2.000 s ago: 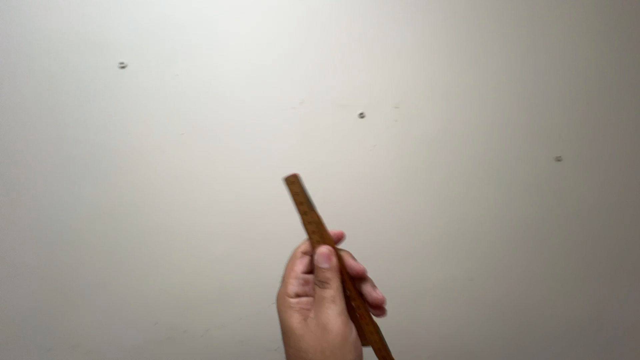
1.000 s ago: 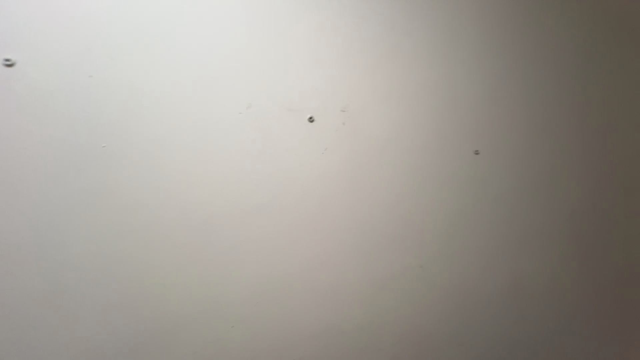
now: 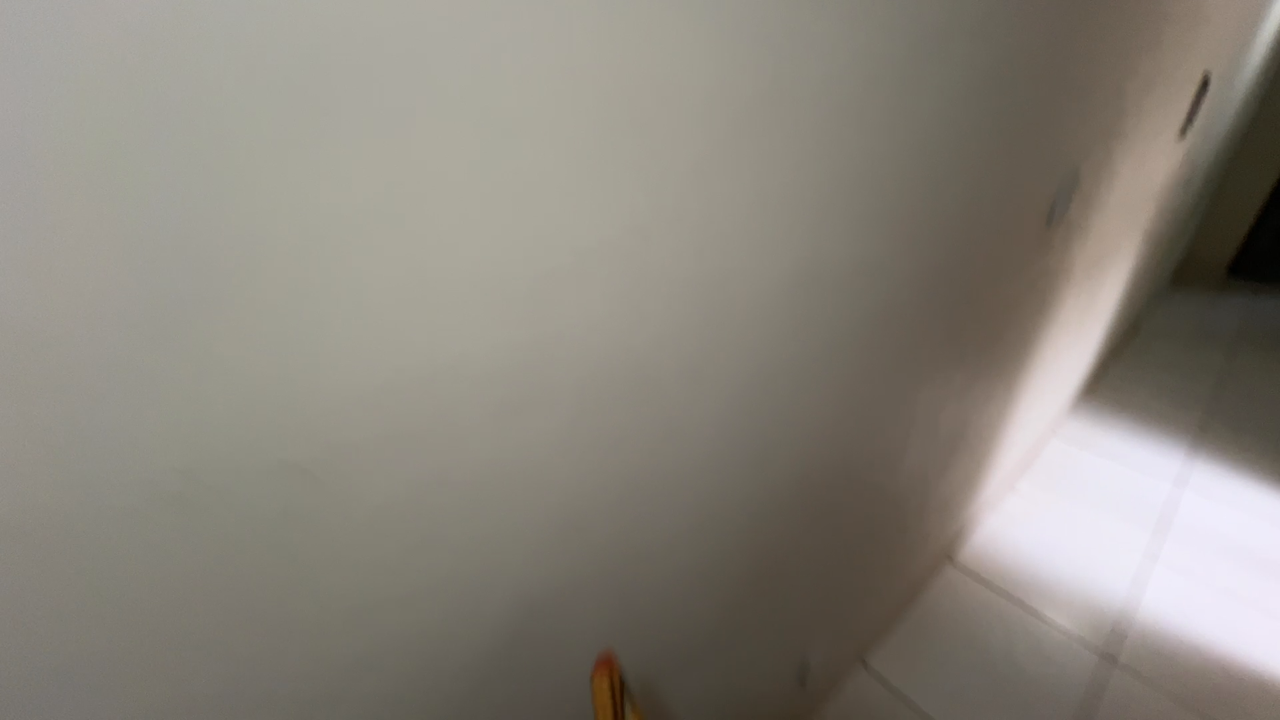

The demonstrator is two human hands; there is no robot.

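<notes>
The tip of a brown wooden stick (image 3: 606, 688), blurred and reddish at its end, pokes up into the bottom edge of the view, just left of the middle. A pale painted wall (image 3: 480, 300) stands behind it. Neither my left hand nor my right hand shows, so what holds the stick is hidden below the frame.
On the right the wall meets a light tiled floor (image 3: 1020, 630) along a slanting edge. Bright light falls across the tiles. A small dark slot-like mark (image 3: 1195, 105) and a small pale fitting (image 3: 1063, 203) are on the wall at the upper right.
Two seconds ago a hand held the wooden stick against the wall view; that hand is now out of sight and only the stick's tip shows. The view has swung right and down to the floor.
</notes>
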